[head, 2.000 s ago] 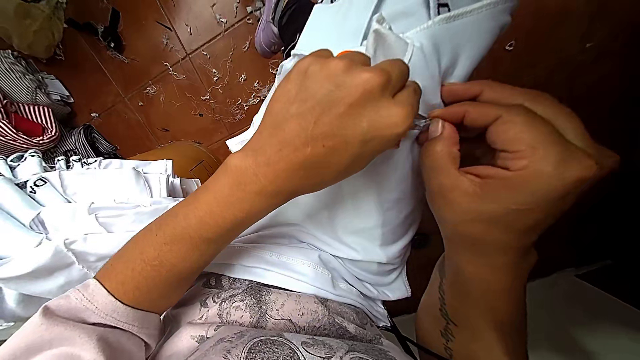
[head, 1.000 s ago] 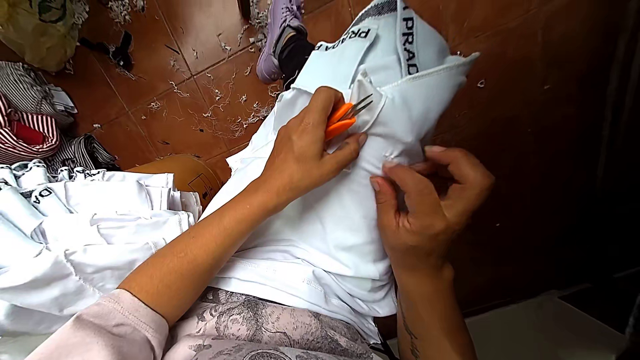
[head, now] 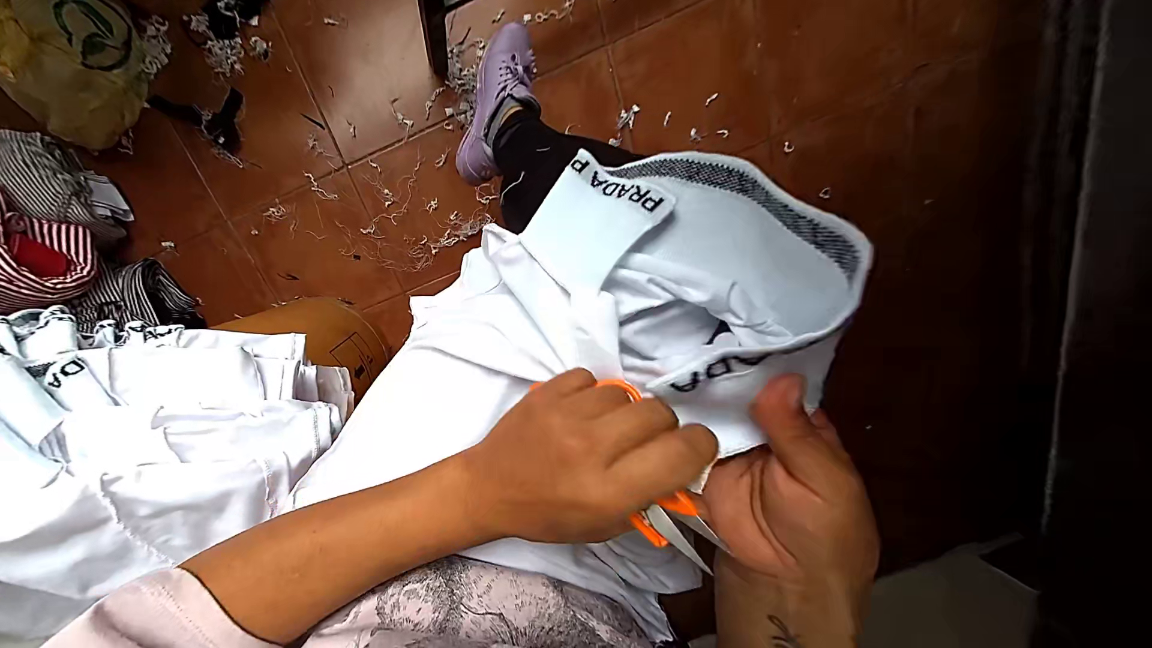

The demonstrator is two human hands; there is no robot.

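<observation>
A white knit garment with a collar that bears dark lettering lies across my lap. My left hand is closed around small orange-handled scissors, whose metal blades point down and to the right below the fist. With thumb on top and fingers underneath, my right hand grips the garment just below the collar's lower edge. The blade tips lie close to the right palm. The collar opening faces up, with folded white cloth inside it.
A pile of white garments is at the left, near a rounded tan object. Striped cloths and a bag lie beyond. Thread scraps litter the tiled floor, where a foot in a lilac shoe rests.
The collar has been turned so its opening now shows. My right hand has taken hold of its lower edge, and the scissors in my left hand now point downward instead of up.
</observation>
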